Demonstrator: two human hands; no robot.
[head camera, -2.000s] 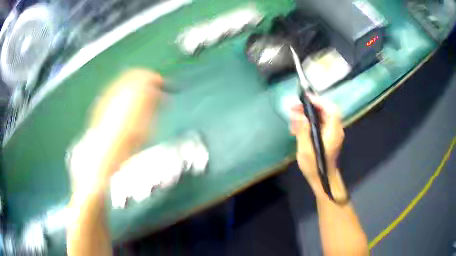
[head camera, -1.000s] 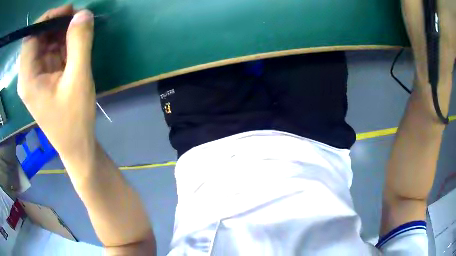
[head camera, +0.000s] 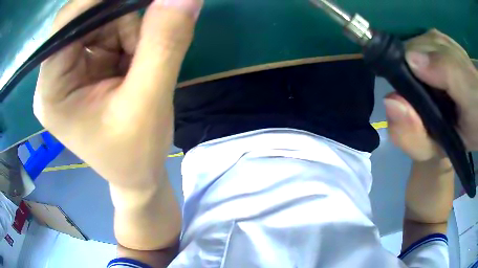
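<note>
The soldering iron (head camera: 398, 68) is in my right hand (head camera: 440, 89), at the right of the view. Its black handle slants down to the right; its silver barrel and collar nut point up and left over the green bench mat. The tip is cut off by the top edge. My left hand (head camera: 120, 94), at the upper left, is closed around dark tweezers (head camera: 78, 29), pinched between thumb and fingers. Their points are beyond the top edge. No bracket or solder joint shows.
The green mat (head camera: 251, 31) ends at a pale brown bench edge (head camera: 272, 64). My dark trousers and white top fill the middle below it. A blue stool (head camera: 39, 154) stands at the left on grey floor with a yellow line. Cardboard (head camera: 55, 217) and white boxes lie lower left.
The right hand has moved left and the iron now slants across the view with its silver barrel showing. The left hand with the tweezers has moved right and looks larger.
</note>
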